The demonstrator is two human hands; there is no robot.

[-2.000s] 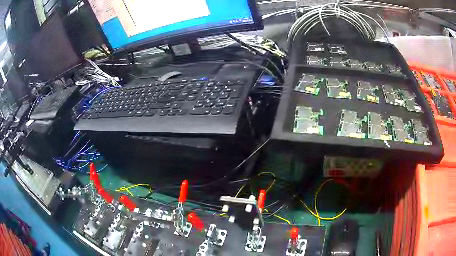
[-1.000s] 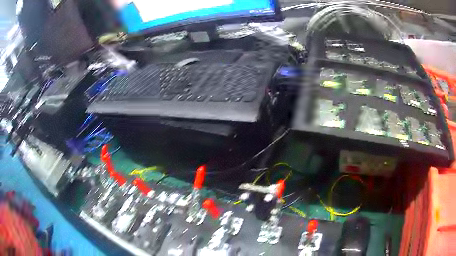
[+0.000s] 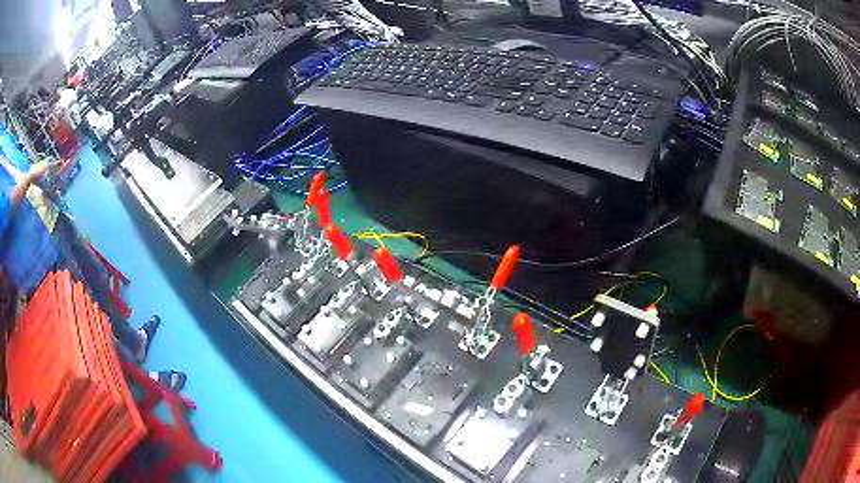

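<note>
Neither of my hands is in view. The long black test fixture [image 3: 377, 373] lies along the bench edge, nearest in front of me. It carries a row of nests and toggle clamps. Red clamp handles [image 3: 505, 268] stand upright or lean at different angles. One black clamp plate [image 3: 624, 338] with white round pads is tilted up towards the right. A metal-looking plate [image 3: 484, 443] lies in a nest near the front edge. The black foam tray [image 3: 726, 193] with rows of circuit boards [image 3: 761, 198] is cut off at the right edge.
A black keyboard [image 3: 500, 90] sits on a black box [image 3: 490, 203] behind the fixture. Blue cables [image 3: 292, 170] and yellow wires [image 3: 731, 377] lie behind it. A dark mouse [image 3: 737, 448] is at the fixture's right end. Stacked orange-red trays [image 3: 71, 377] and a person in blue [image 3: 28, 222] are at left.
The view has turned left and tilted. The fixture shows more fully, the monitor screen has left the picture, and the foam tray has shifted to the right edge. The stacked trays and person now show at left.
</note>
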